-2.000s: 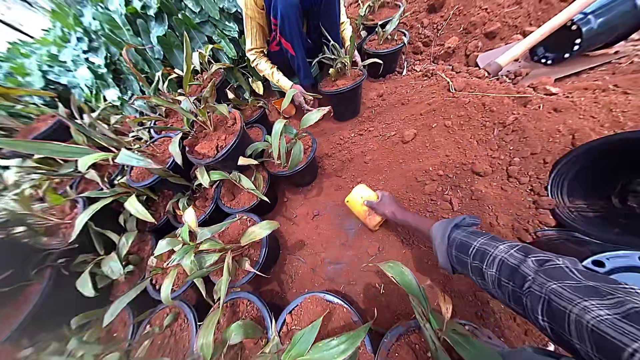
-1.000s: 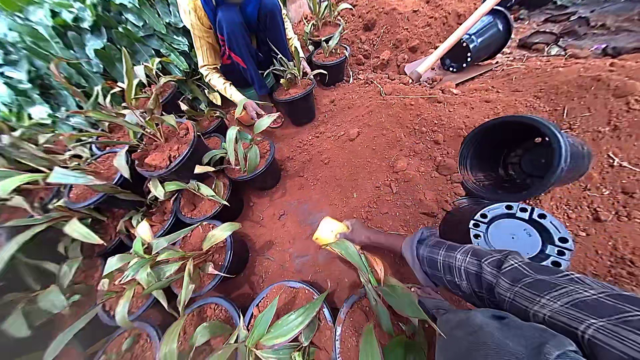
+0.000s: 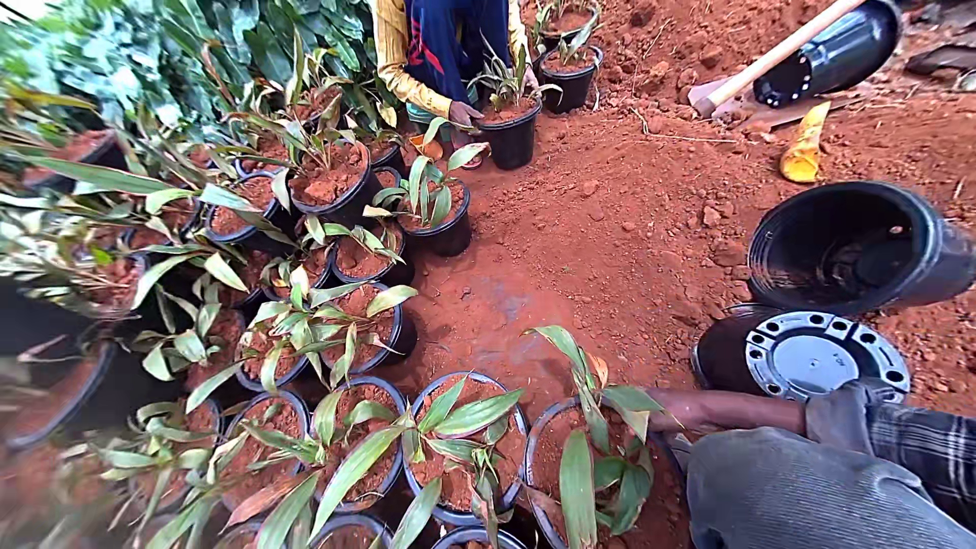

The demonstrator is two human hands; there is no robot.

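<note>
My right hand (image 3: pixel 665 410) is at the rim of a black plastic pot (image 3: pixel 536 482) holding a leafy potted plant (image 3: pixel 578 488). Leaves hide most of its fingers, so its grip does not show. The forearm, in a rolled plaid sleeve, comes in from the right, above a grey-clad knee. A yellow plastic scoop (image 3: pixel 802 156) lies on the red soil at the upper right, away from the hand. My left hand is out of view.
Many potted plants (image 3: pixel 335 175) crowd the left and bottom. A co-worker (image 3: pixel 457 69) crouches at the top, hands at a pot (image 3: pixel 512 141). Empty black pots (image 3: pixel 934 244) and an upturned pot (image 3: pixel 814 358) lie right, with a wooden-handled tool (image 3: pixel 785 53) beyond.
The yellow scoop was in my right hand and now lies on the soil at the upper right. My right hand has moved back to the near potted plant.
</note>
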